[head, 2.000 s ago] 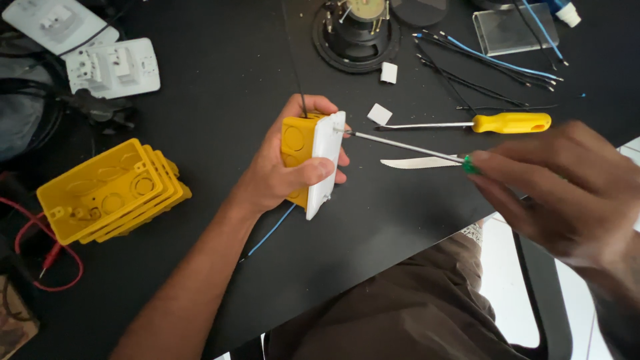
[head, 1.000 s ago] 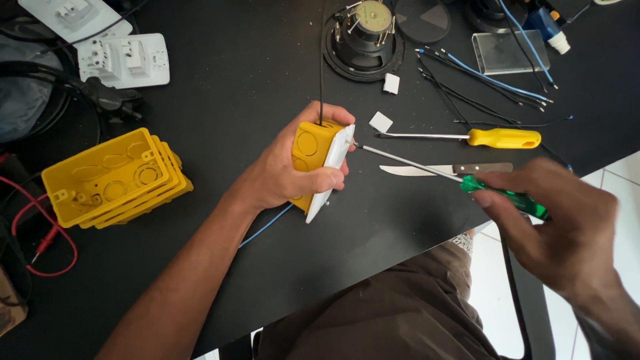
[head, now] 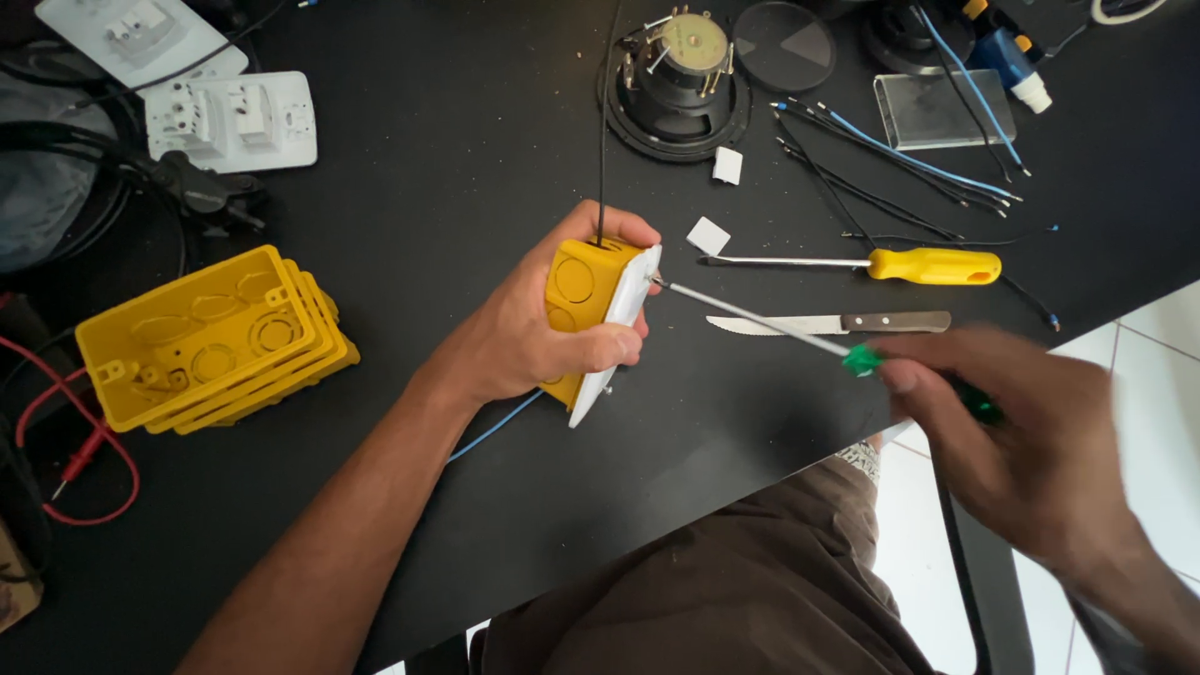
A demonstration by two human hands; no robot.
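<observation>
My left hand (head: pixel 562 319) grips a yellow plastic electrical box (head: pixel 583 281) with a white faceplate (head: pixel 626 305) on its right side. A black wire (head: pixel 602 141) rises from the top of the box, and a blue wire (head: pixel 495 427) comes out near its bottom. My right hand (head: pixel 1012 441), slightly blurred, holds a screwdriver by its green handle (head: pixel 862 360). The shaft (head: pixel 755 317) points left, its tip at a screw near the faceplate's upper end. Another screw (head: pixel 607 389) sticks out near the plate's lower end.
Stacked yellow boxes (head: pixel 197 328) and white socket plates (head: pixel 234 122) lie left. Right of my left hand are a yellow-handled screwdriver (head: pixel 933 266), a knife (head: pixel 895 322) and small white pieces (head: pixel 708 236). A speaker (head: pixel 680 94) and cut wires (head: pixel 891 159) lie farther back, beside a clear plastic case (head: pixel 942 112).
The green screwdriver's handle shows more beyond my right hand one second ago than two seconds ago; now my fingers cover most of it. My left hand keeps its hold on the box.
</observation>
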